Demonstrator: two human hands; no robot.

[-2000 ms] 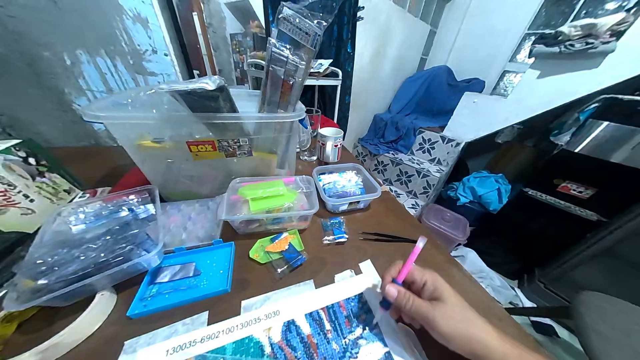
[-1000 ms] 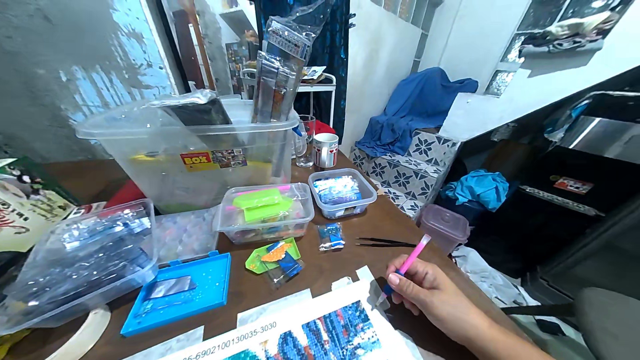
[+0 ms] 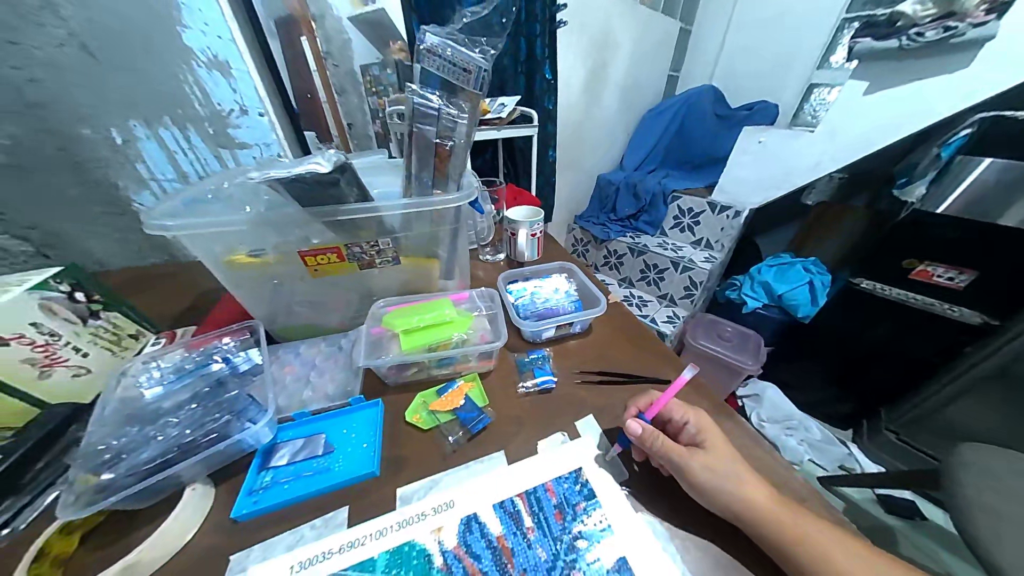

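Note:
My right hand (image 3: 680, 444) grips a pink diamond-painting pen (image 3: 670, 394) with a dark blue grip, its tip low beside the top right corner of a diamond-painting canvas (image 3: 512, 520). The canvas bears blue, teal and reddish beads and a white margin with print. My left hand is not in view. Beyond the canvas lie a green bead tray (image 3: 424, 410) with small blue and orange packets on it, a small bag of blue beads (image 3: 536, 370) and black tweezers (image 3: 622, 378). A blue plastic tray (image 3: 320, 456) lies to the left.
A large clear storage box (image 3: 352, 232) stands at the back, near a mug (image 3: 525, 234). Plastic containers hold green trays (image 3: 436, 368) and bead packets (image 3: 556, 324). Another clear container (image 3: 172, 432) and a tape roll (image 3: 172, 536) sit left. The table's right edge is near my forearm.
The pen stays in my right hand near the canvas corner, tilted much as before. The view has shifted slightly. Nothing has plainly been let go or taken up.

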